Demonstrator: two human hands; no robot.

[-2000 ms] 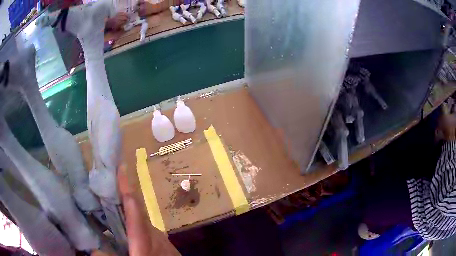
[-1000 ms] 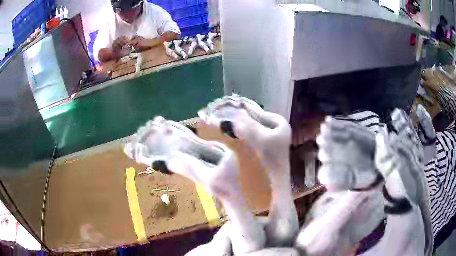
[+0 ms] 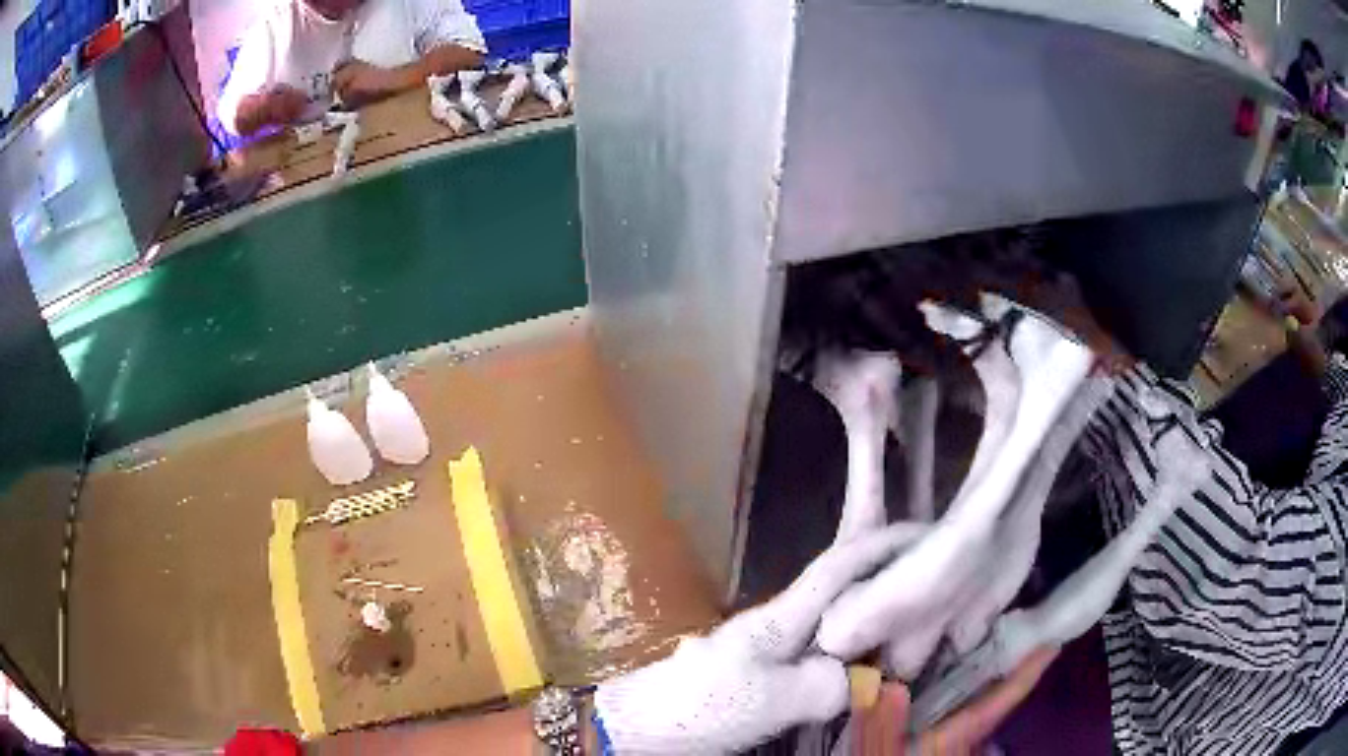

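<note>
A bundle of several pale doll legs [image 3: 961, 547] is at the right, in front of the dark compartment behind the divider. Their feet with thin black straps point up, some inside the opening. My left hand [image 3: 724, 694], in a white glove with a bare thumb tip, is closed around the lower part of the bundle. My right hand [image 3: 968, 716], bare and cut off by the bottom edge, holds the bundle from below; its fingers are partly hidden.
A grey divider [image 3: 680, 266] stands left of the legs. Two white bottles [image 3: 396, 421], swabs [image 3: 370, 502], a small white cap [image 3: 374, 616] and yellow tape [image 3: 495, 576] lie on the brown bench [image 3: 178, 591]. A person [image 3: 348, 59] sits across the green belt [image 3: 340, 266]. A striped sleeve [image 3: 1242, 547] is close right.
The legs have swung from the left across to the compartment at the right. The view has turned right, and both hands now show at the bottom.
</note>
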